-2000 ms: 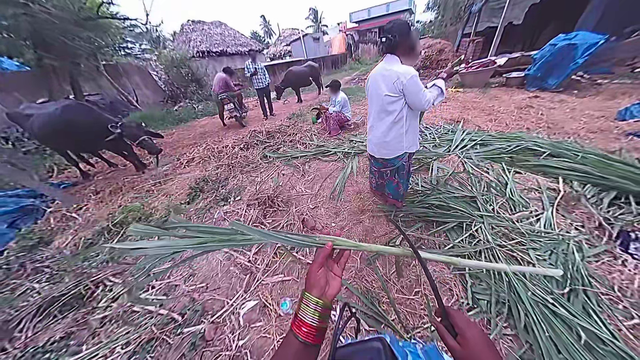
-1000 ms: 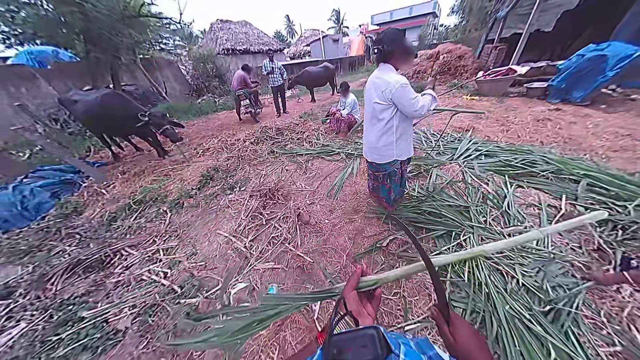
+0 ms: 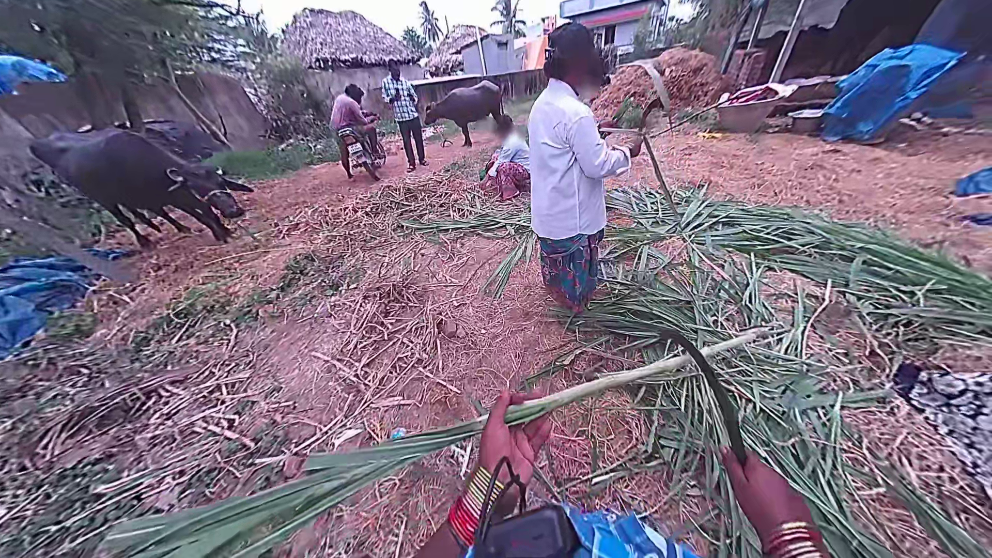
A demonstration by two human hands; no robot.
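My left hand (image 3: 513, 438), with bangles at its wrist, is closed around a long green stalk (image 3: 620, 380). The stalk's leafy end hangs to the lower left, and its pale thick end points up to the right. In my right hand (image 3: 763, 492) is the handle of a sickle (image 3: 717, 387) with a dark curved blade. The blade's upper part crosses close to the stalk's pale end; whether they touch I cannot tell. Cut green stalks (image 3: 744, 310) lie spread on the ground beneath and beyond the sickle.
A person in a white shirt (image 3: 570, 163) stands just ahead, holding a stalk. Farther back are a seated person (image 3: 510, 163), a person on a motorcycle (image 3: 356, 132) and a standing person (image 3: 403, 108). Buffaloes (image 3: 132, 174) stand at the left. Blue tarpaulin (image 3: 887, 89) lies at the right.
The stalk has tilted from nearly level to slanting, its leafy end now lower left. The standing person in white now holds a bent stalk up in front. The view has shifted somewhat.
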